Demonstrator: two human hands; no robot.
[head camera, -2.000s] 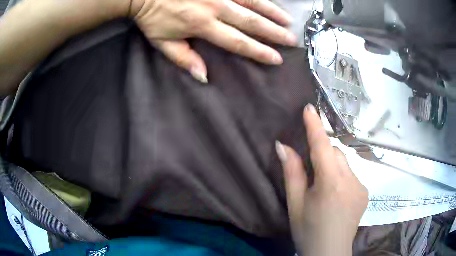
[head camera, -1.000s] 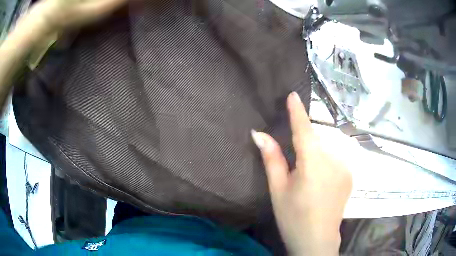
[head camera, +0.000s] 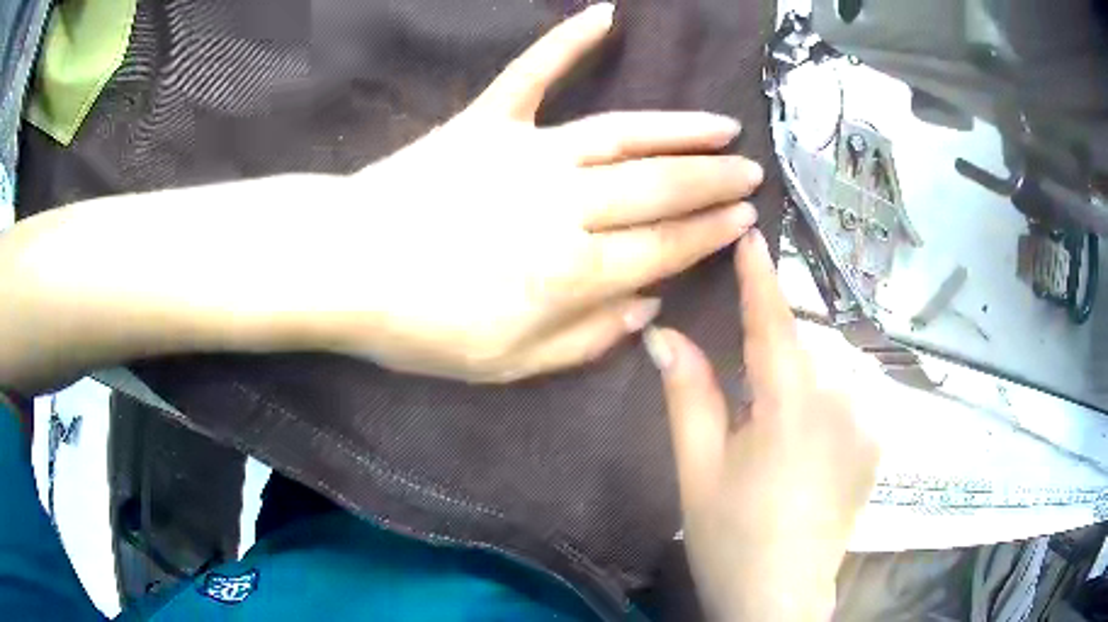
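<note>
The dark brown, finely textured lining (head camera: 401, 431) lies spread in front of me, its right edge along the presser foot area (head camera: 796, 55). My left hand (head camera: 535, 231) lies flat on the lining with fingers spread, fingertips close to that right edge. My right hand (head camera: 772, 437) rests at the lining's right edge, index finger pointing up and thumb on the cloth, fingers apart. The two hands nearly touch. A seam line runs along the lining's lower border. The needle itself cannot be made out.
Right of the edge are a slotted metal guide plate (head camera: 865, 219), an angled metal arm and a narrow brown strip (head camera: 893, 355). Dark looped snips (head camera: 1079, 273) lie on the bed. A yellow-green patch (head camera: 79, 61) shows upper left. Grey pieces (head camera: 923, 589) hang below the white table (head camera: 972, 486).
My left hand has come from the upper left onto the middle of the lining. The lining has shifted, and the yellow-green patch shows at the upper left. My right hand has moved slightly.
</note>
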